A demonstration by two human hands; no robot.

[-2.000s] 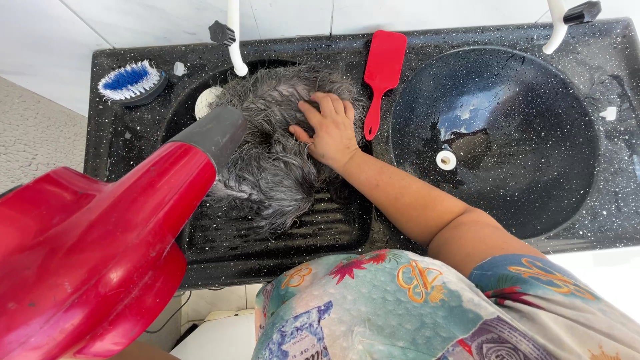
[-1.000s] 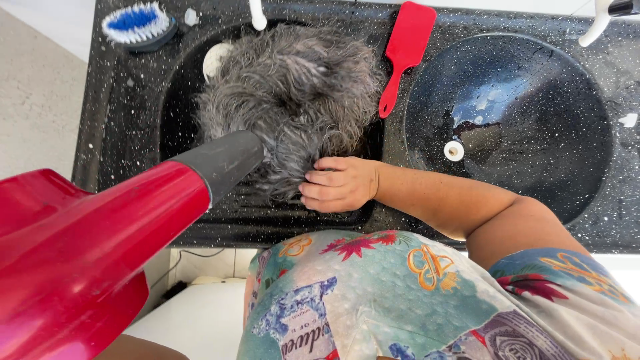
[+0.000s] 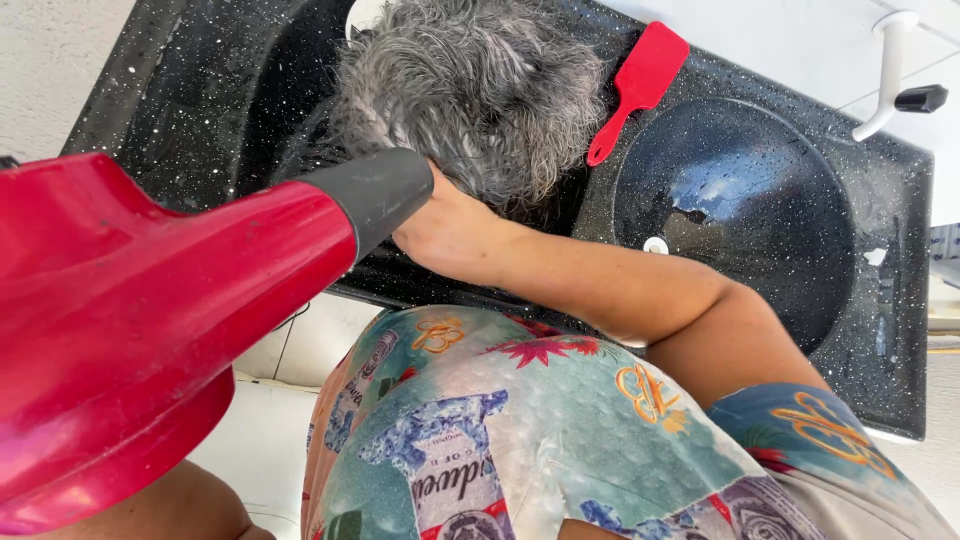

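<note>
A grey, long-haired animal (image 3: 480,97) with damp-looking fur is in the left basin of a black speckled double sink; its head cannot be made out. My right hand (image 3: 450,229) is at the near side of its body, against the fur, with its fingers hidden behind the dark nozzle. From the left reaches a large red blower dryer (image 3: 165,300), its grey-black nozzle (image 3: 382,195) pointing at the fur and overlapping my right hand. Part of my left arm shows below the dryer, but my left hand is out of sight.
A red paddle brush (image 3: 651,66) lies on the divider between the basins. The round right basin (image 3: 780,277) has wet patches and a white drain fitting (image 3: 655,246). A white tap (image 3: 889,82) with a black knob stands at the back right. The sink's front edge runs beside my patterned shirt.
My right hand was on top of the fur, then at the animal's near side, and its fingers are now behind the nozzle. The view has shifted and tilted.
</note>
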